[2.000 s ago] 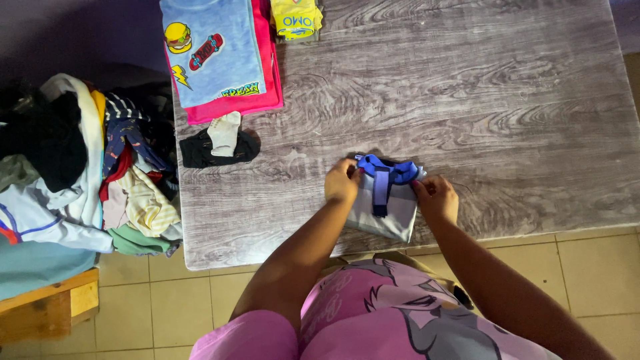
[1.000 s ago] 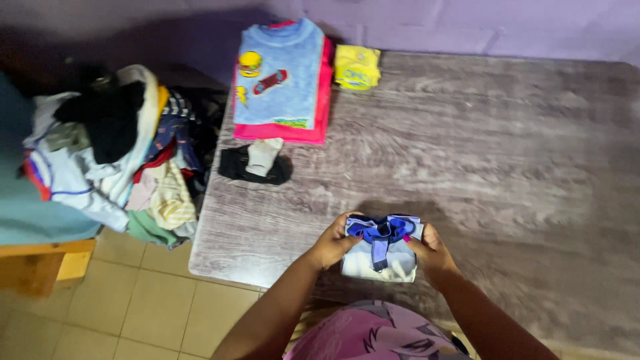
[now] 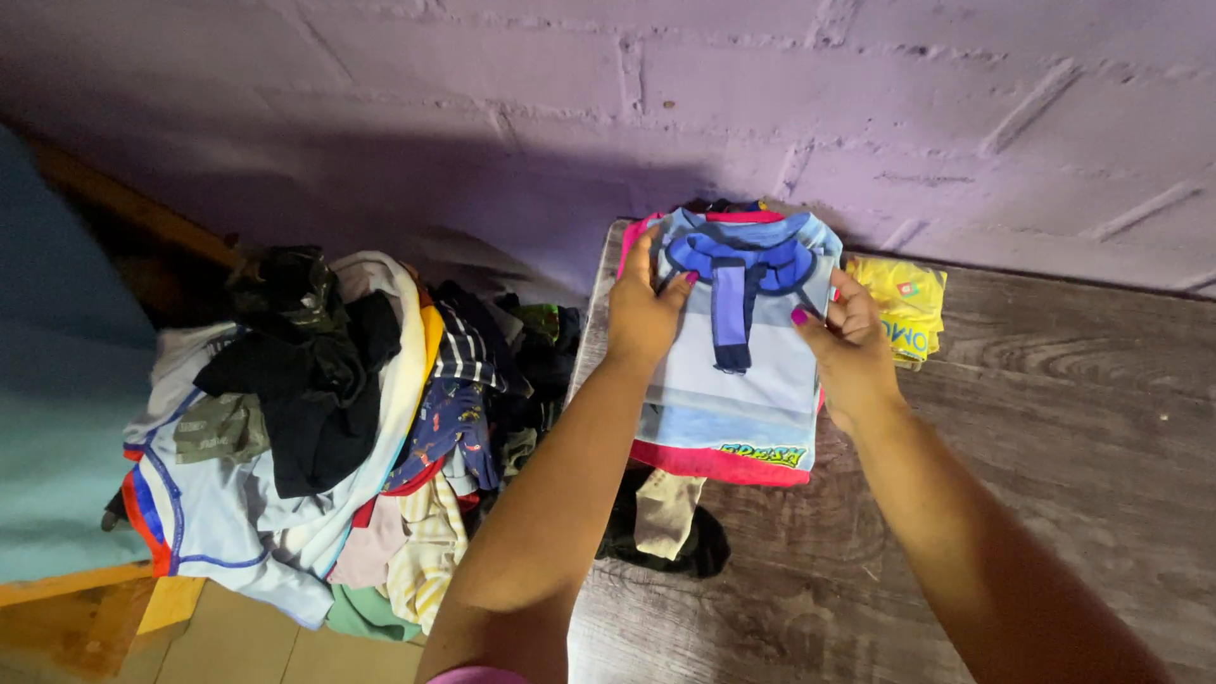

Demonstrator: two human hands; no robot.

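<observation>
A folded white and grey shirt (image 3: 689,356) with a blue collar and a dark-edged placket lies over a stack of folded clothes. My left hand (image 3: 646,309) grips its left edge near the collar, thumb on top. On the opposite edge, my right hand (image 3: 845,337) holds the cloth with the thumb above. Beneath it show a light blue printed shirt (image 3: 684,426) and a pink garment (image 3: 703,464). Just below the stack, a pale sock (image 3: 665,513) lies on black cloth (image 3: 708,546).
A yellow plastic packet (image 3: 898,309) lies right of the stack on the wood-grain table (image 3: 1045,456). To the left is a heap of mixed clothes (image 3: 313,408), beside a wooden frame (image 3: 76,617) and teal cloth (image 3: 57,380). A purple block wall (image 3: 570,85) rises behind the table.
Both hands have carried the folded shirt from the table's near edge to the stack, where it now covers much of the light blue shirt. The view has shifted toward the wall.
</observation>
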